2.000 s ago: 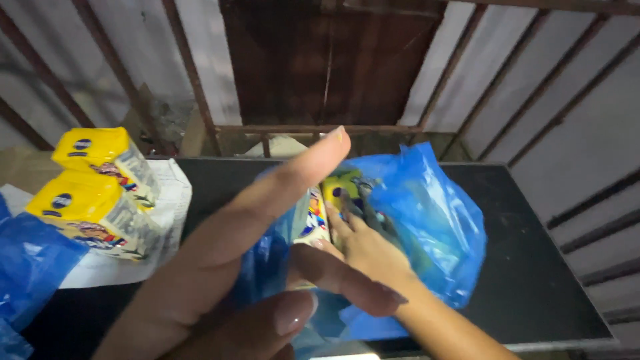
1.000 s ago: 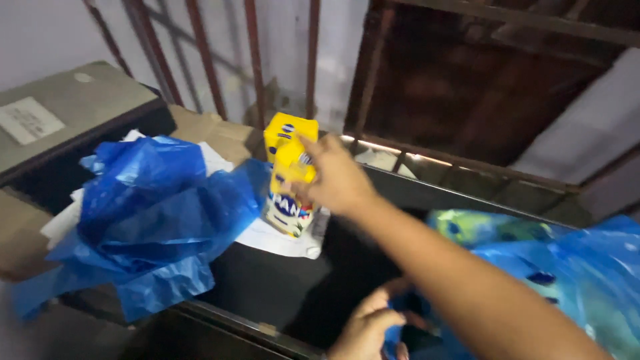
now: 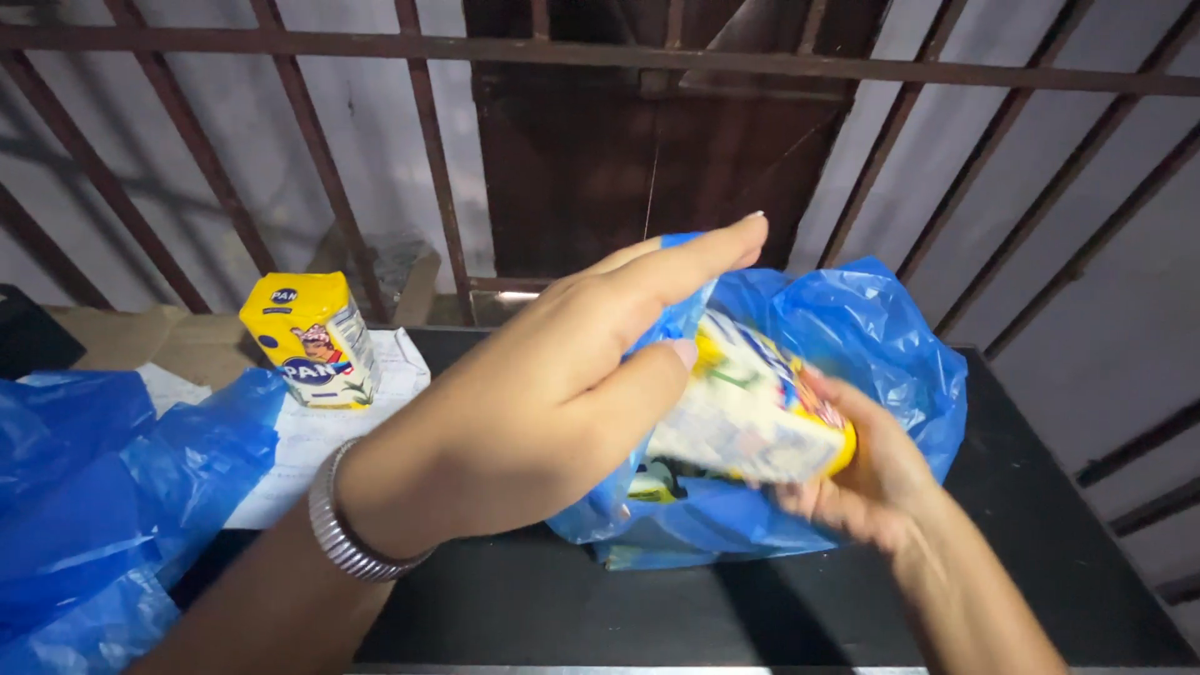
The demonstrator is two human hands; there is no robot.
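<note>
My right hand [image 3: 858, 469] grips a yellow and white P.A.N. flour packet [image 3: 750, 408], tilted on its side in the mouth of a blue plastic bag [image 3: 862, 337]. My left hand [image 3: 553, 375], with a metal stretch bracelet at the wrist, holds the bag's left edge between thumb and fingers. Part of a green and yellow package [image 3: 652, 483] shows inside the bag, below the packet. A second P.A.N. flour packet [image 3: 314, 342] stands upright at the left on papers with writing [image 3: 398, 361].
Crumpled blue plastic bags [image 3: 112, 478] lie at the left, near brown cardboard [image 3: 202, 342] and a dark object [image 3: 33, 333]. All stand on or beside a black tabletop [image 3: 1012, 525]. Metal bars [image 3: 431, 159] rise behind the table, with a dark door [image 3: 647, 169] beyond.
Two packets stood at the left two seconds ago; one stands there now. My right hand, at the packets one second ago, is now at the blue bag with a packet. The view has swung right.
</note>
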